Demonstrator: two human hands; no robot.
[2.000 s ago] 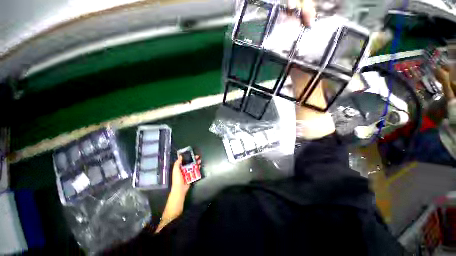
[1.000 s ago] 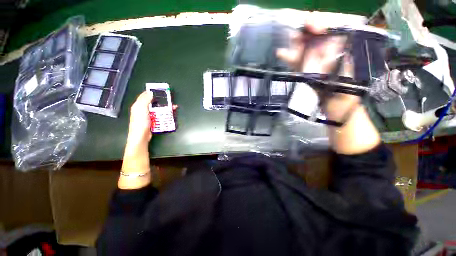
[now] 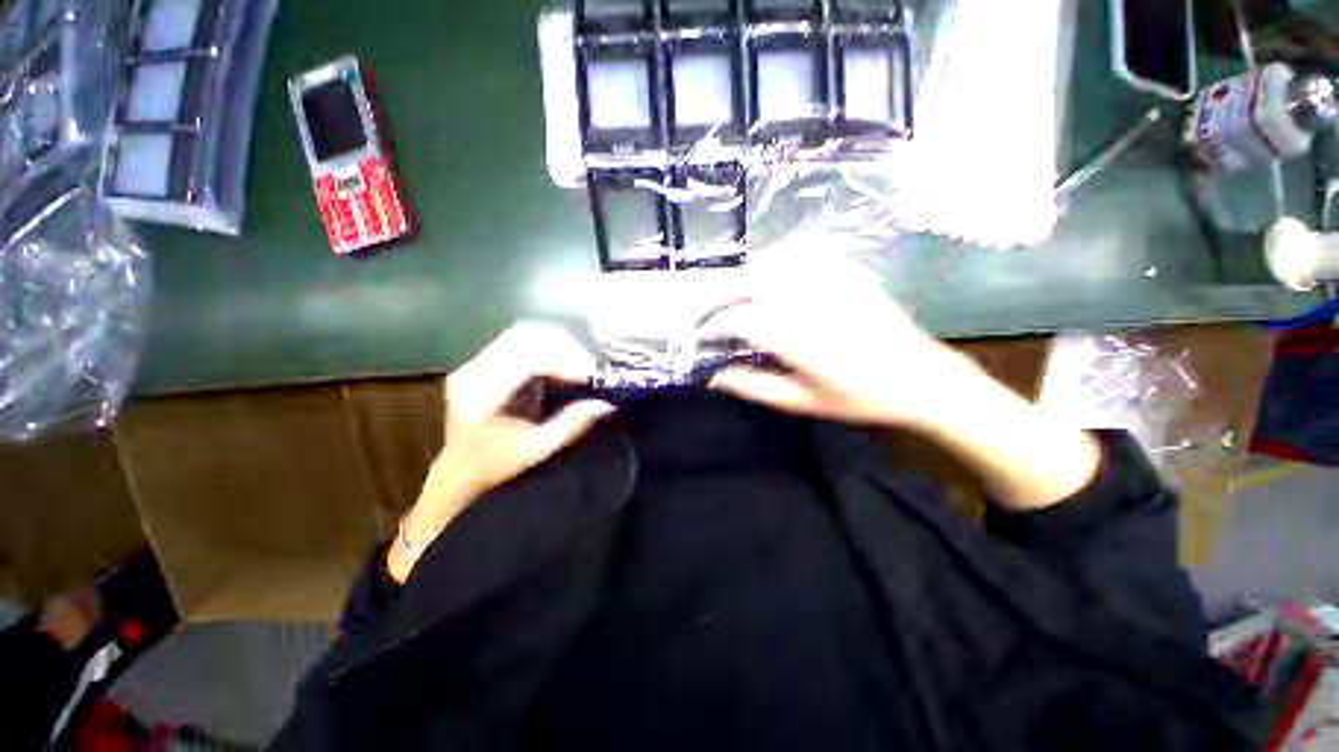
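My left hand (image 3: pixel 511 394) and my right hand (image 3: pixel 822 350) are close together at the bench's front edge, against my dark clothing, fingers bent. A crinkled clear film or bag (image 3: pixel 643 350) shows between them; glare and cloth hide whether either hand grips it. The keypad phone (image 3: pixel 350 156) lies on the bench at upper left, screen up, with red keys. Black-framed lens trays (image 3: pixel 702 88) lie at top centre, overlapping, with pale windows and clear plastic (image 3: pixel 844 191) over their lower right.
Bagged trays (image 3: pixel 59 88) and a tray stack (image 3: pixel 162 125) are at left. White sheets (image 3: pixel 999 118), a smartphone (image 3: pixel 1157 41), tweezers (image 3: pixel 1109 153) and a small bottle (image 3: pixel 1241 121) are at right. Cartons (image 3: pixel 250 500) stand below the bench. Part of another person's hand (image 3: pixel 66 617) shows at lower left.
The phone has left my left hand and lies on the bench. The raised framed trays are down at centre. Both hands have come together at my front; the view has tilted down.
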